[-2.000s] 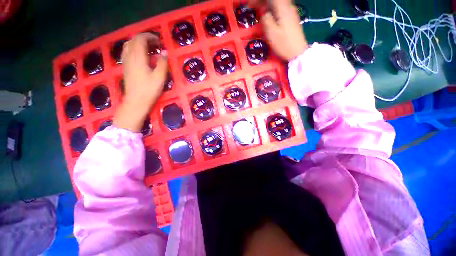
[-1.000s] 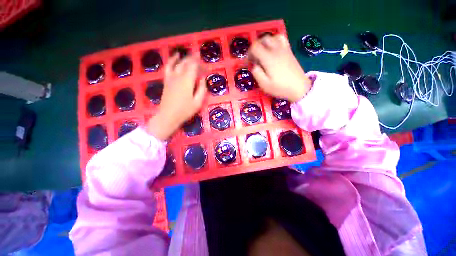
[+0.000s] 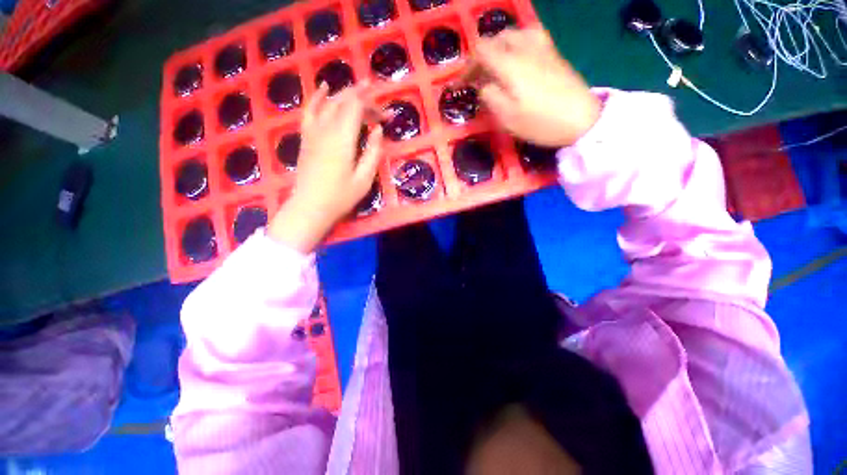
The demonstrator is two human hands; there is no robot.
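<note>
An orange-red watch tray [image 3: 269, 199] lies on the bench edge, with round black watch bodies [image 3: 277, 42] in its square pockets. A few screens near the middle right show faint lit marks, such as one watch body [image 3: 414, 179] in the front row; most look dark. My left hand [image 3: 334, 162] is over the middle of the tray, fingers apart and bent. My right hand [image 3: 534, 83] is over the right end of the tray, blurred, its fingertips near a watch body [image 3: 460, 102]. Whether either hand grips a watch cannot be told. Both hands cover some pockets.
White tangled cables [image 3: 789, 32] and dark watch bodies [image 3: 684, 35] lie on the green bench [image 3: 121, 223] at upper right. A black box [image 3: 72, 195] and a grey bar [image 3: 51, 107] are at left. A smaller-pocket red tray [image 3: 325, 366] shows below the bench edge.
The tray and bench appear higher in view. Several screens that were lit now look dark. My left hand has moved right along the tray; my right hand has moved down from the back row.
</note>
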